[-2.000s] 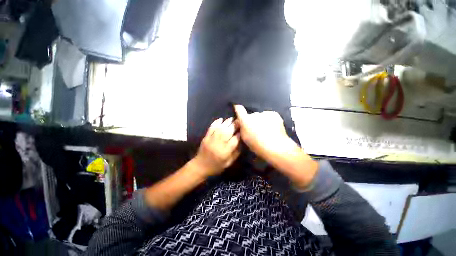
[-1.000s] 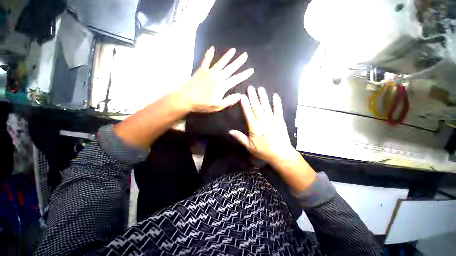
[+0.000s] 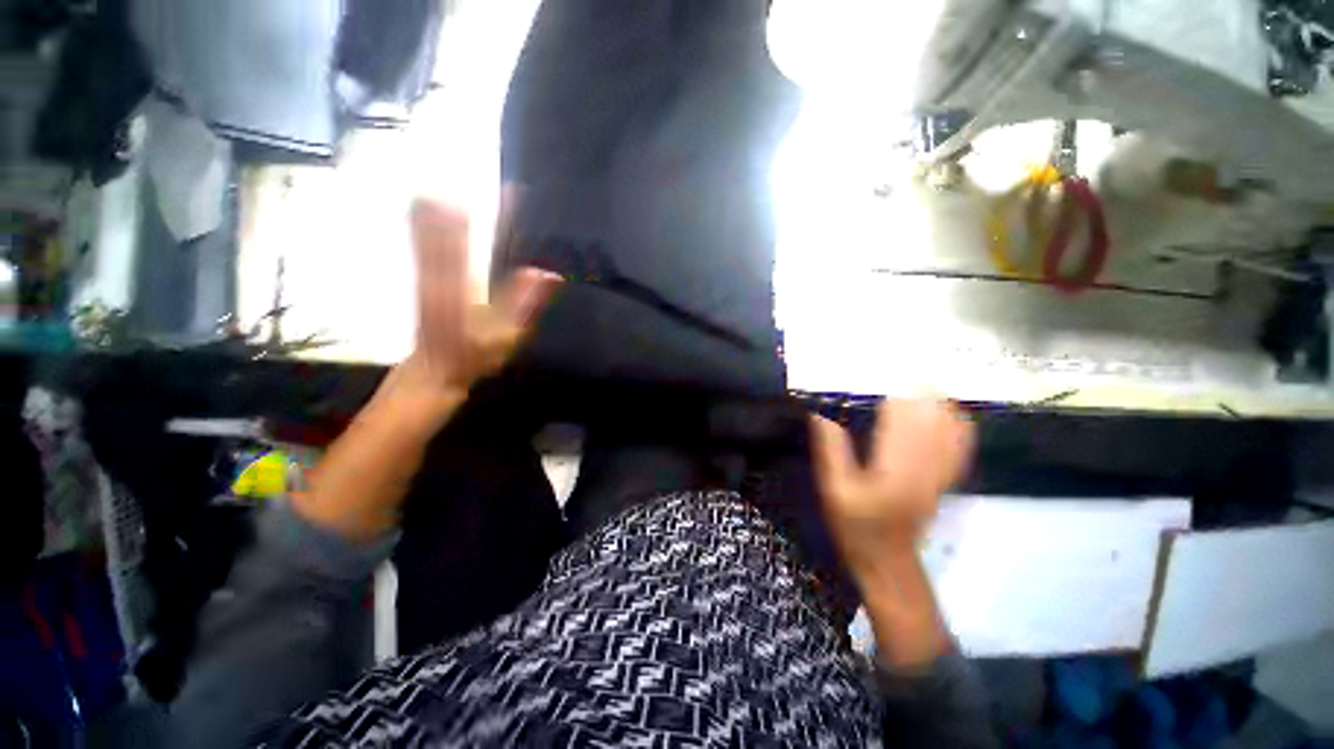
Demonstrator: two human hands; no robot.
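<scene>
A black cloth panel (image 3: 644,161) lies on the white table and reaches over its front edge towards my lap. A dark slanting line, a fold or seam, crosses its lower part. My left hand (image 3: 471,300) is blurred, fingers apart, at the panel's left edge with the thumb tip over or touching the cloth. My right hand (image 3: 892,465) is blurred, fingers apart, at the table's front edge, right of the panel and off it. Neither hand shows anything held.
Scissors with yellow and red loops (image 3: 1074,236) lie on the right, by the sewing machine (image 3: 1170,110), which is partly in view. Grey and black cut pieces (image 3: 249,73) hang at the upper left. White boards (image 3: 1056,578) stand below the table at right.
Both hands were spread flat on the black cloth one second ago and have moved apart to its sides. The slanting line now shows uncovered. The whole view has shifted.
</scene>
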